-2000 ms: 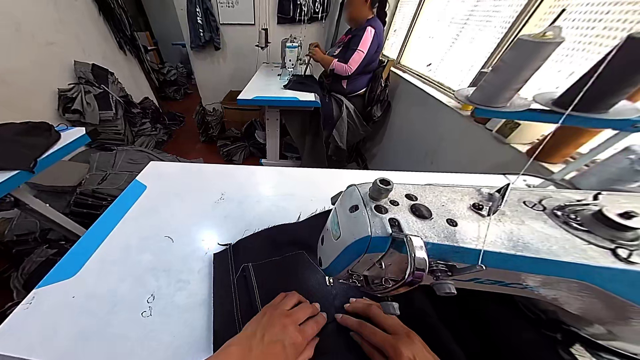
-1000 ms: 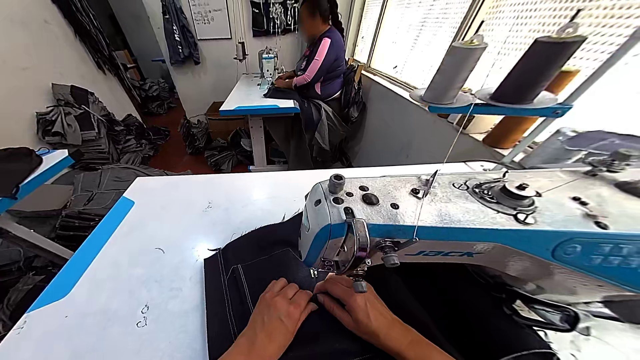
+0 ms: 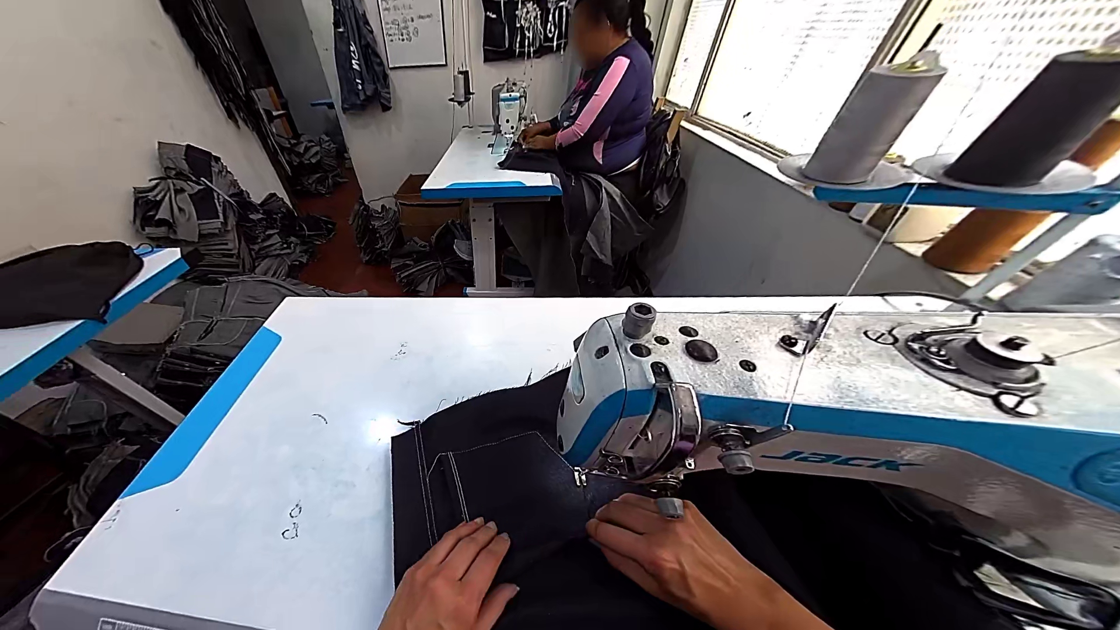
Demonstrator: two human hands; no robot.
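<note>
A dark fabric panel (image 3: 499,477) with a stitched pocket lies on the white sewing table, its right part beneath the head of a Jack sewing machine (image 3: 612,394). My left hand (image 3: 459,577) rests flat on the cloth at the pocket's lower left, fingers slightly spread. Just below the presser foot (image 3: 581,477), my right hand (image 3: 669,551) presses on the fabric with its fingers bent, close to the machine's metal knob. Neither hand plainly grips the cloth. The needle tip is too small to make out.
Thread cones (image 3: 875,122) stand on a blue rack at the right. Beyond my table (image 3: 341,367), a person (image 3: 604,105) works at another sewing machine (image 3: 509,109). Bundled garments (image 3: 201,201) are piled at the left, near a side table with black cloth (image 3: 66,280).
My left hand has moved left, away from the presser foot and my right hand. The right hand remains beside the foot.
</note>
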